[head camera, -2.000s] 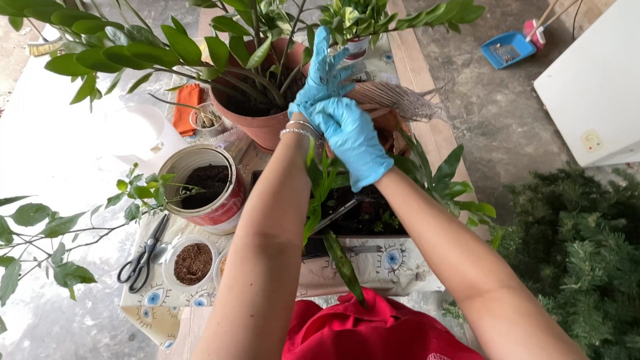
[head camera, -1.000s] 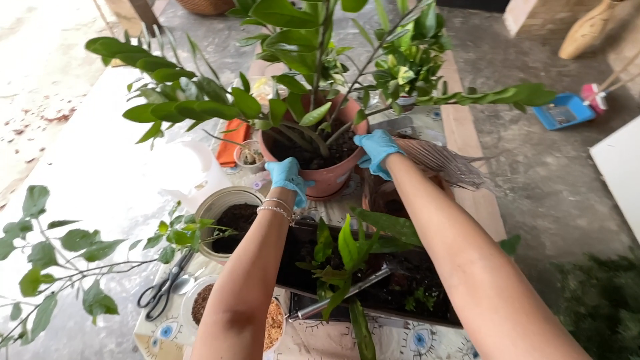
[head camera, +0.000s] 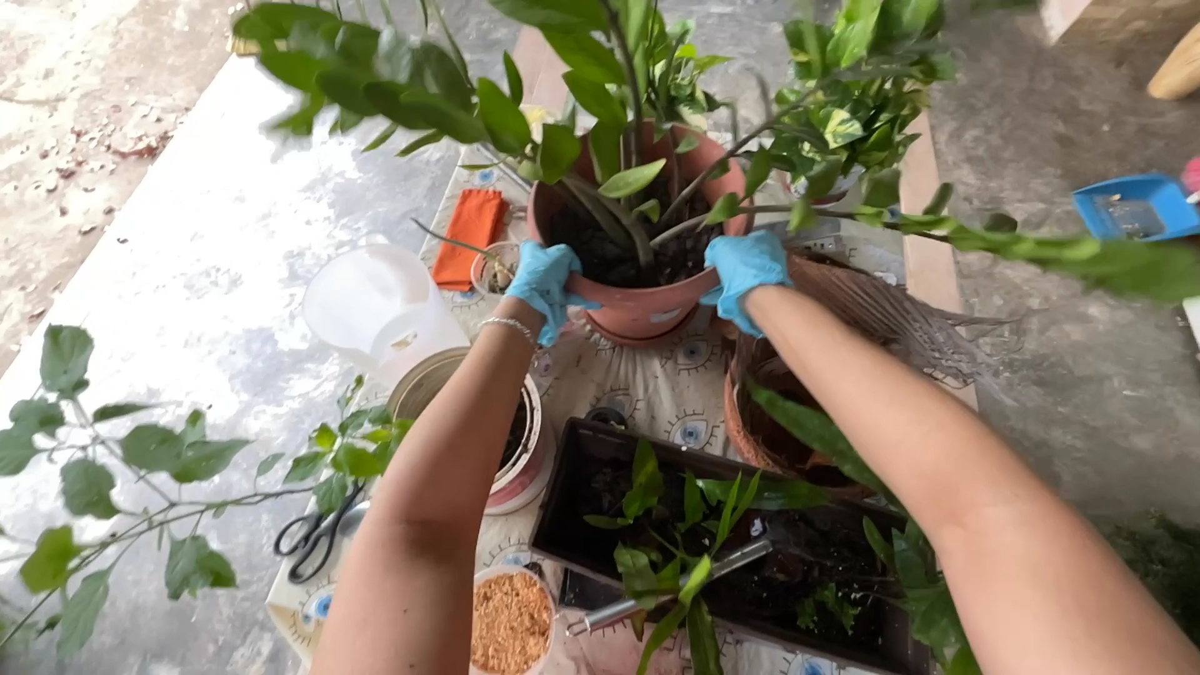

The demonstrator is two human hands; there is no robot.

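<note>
Both hands wear light blue gloves. My left hand [head camera: 547, 289] grips the left side of the rim of a terracotta-coloured pot [head camera: 647, 305], and my right hand [head camera: 747, 274] holds its right side. Dark soil and a large ZZ plant [head camera: 600, 122] with long leafy stems fill the pot. Nearer me lies a dark rectangular planter [head camera: 581, 506] with soil and small green plants, and a metal-handled tool [head camera: 670, 589] rests across it. Right of the planter's far edge, a brown fibrous pot [head camera: 750, 427] is partly hidden by my right forearm.
Left of the pot are an orange cloth [head camera: 468, 239], a small cup [head camera: 497, 268] and a translucent white bucket [head camera: 384, 305]. Nearer stand a soil-filled can [head camera: 530, 469], black-handled scissors [head camera: 314, 539] and a tub of wood shavings [head camera: 511, 623]. Variegated plants [head camera: 844, 122] stand behind; a blue dustpan [head camera: 1136, 208] lies right.
Two seconds ago my gloved hands were together in front of the pot. They have since parted and taken hold of its rim on both sides. The view has shifted.
</note>
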